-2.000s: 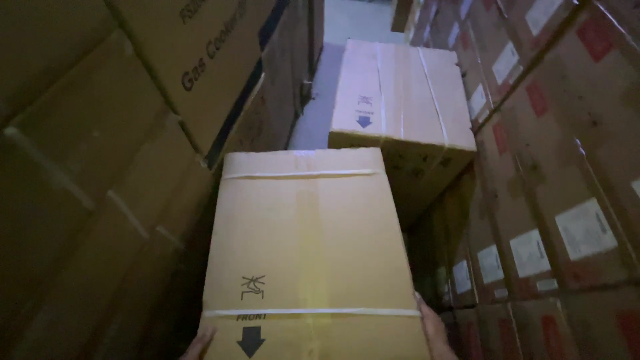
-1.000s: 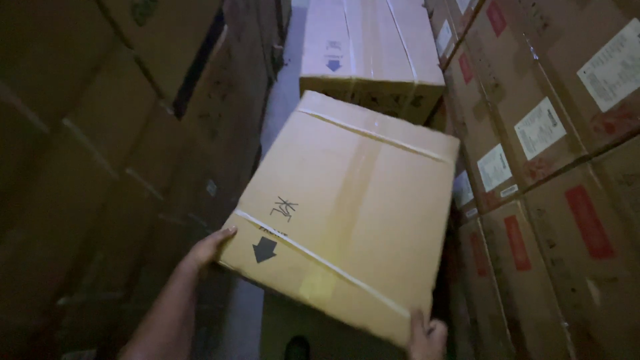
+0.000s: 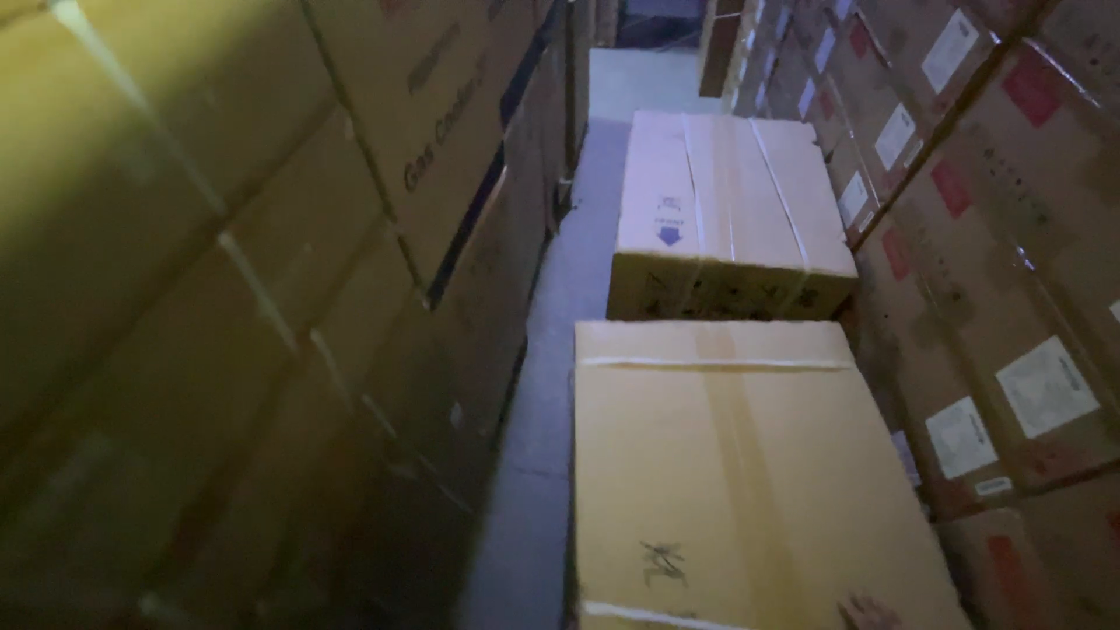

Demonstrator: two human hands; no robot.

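A strapped cardboard carton (image 3: 647, 455) with a tape seam and a printed mark lies at the lower right of the view. The blurred fingertips of my right hand (image 3: 866, 611) are at its top face near the bottom edge of the view; the rest of that hand is cut off. My left hand is out of view. Just beyond the near carton is a second strapped carton (image 3: 739, 188), with a printed arrow on its top and dark markings on its near side.
Stacked cartons (image 3: 289, 254) form a tall wall on the left, one printed "Gas Cooker". Another carton stack (image 3: 927, 289), with white labels and red patches, stands along the right. A narrow strip of floor (image 3: 560, 289) runs between the left stack and the two strapped cartons.
The near carton, held tilted between both hands a second ago, now lies in line with the far carton at the right. My left hand has left the view; only right fingertips show.
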